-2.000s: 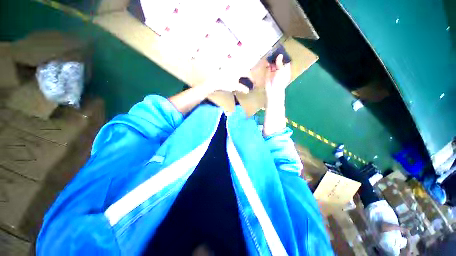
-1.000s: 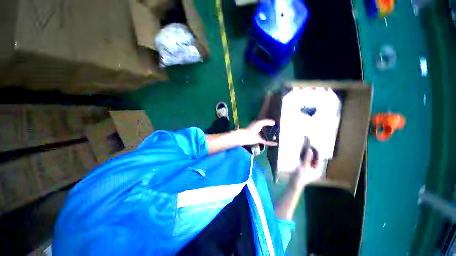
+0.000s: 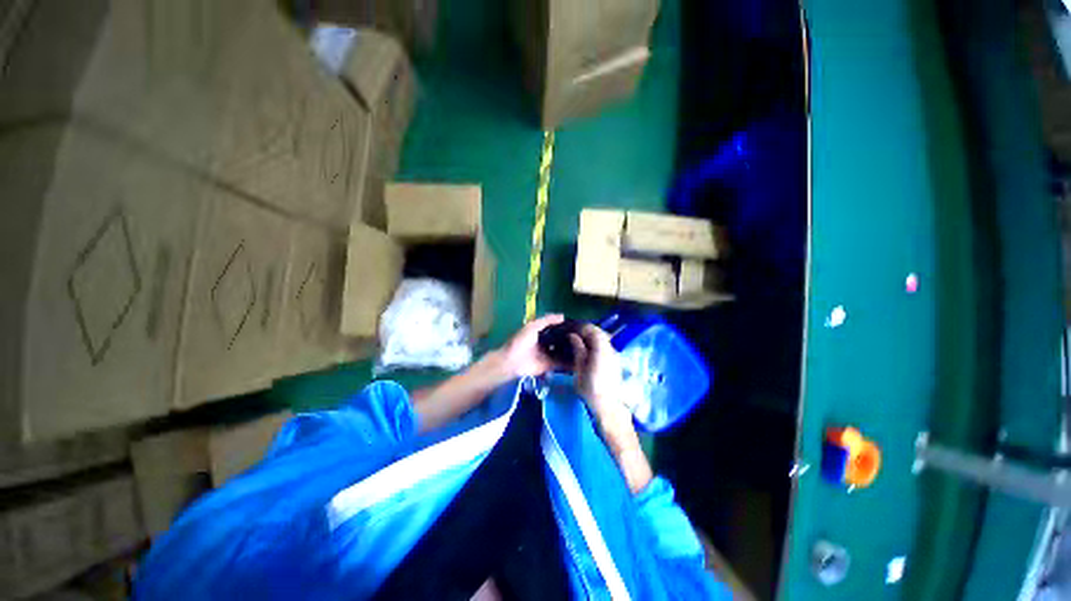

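Observation:
A small dark item (image 3: 557, 342) is between my two hands, in front of my open blue jacket. What it is exactly is too small and blurred to tell. My left hand (image 3: 523, 346) closes on it from the left side. My right hand (image 3: 594, 362) has its fingers on it from the right, beside the blue stool (image 3: 667, 373).
Stacked brown cartons (image 3: 129, 270) fill the left. An open carton (image 3: 435, 211) with a clear crinkled bag (image 3: 425, 326) stands near my left arm. Another open carton (image 3: 653, 256) is ahead on the floor. The green bench (image 3: 863, 211) on the right bears an orange tape dispenser (image 3: 863, 458).
The view has moved along the bench. The carton of white boxes at my hands is out of view. My hands have come together at the dark item, above the floor near the blue stool.

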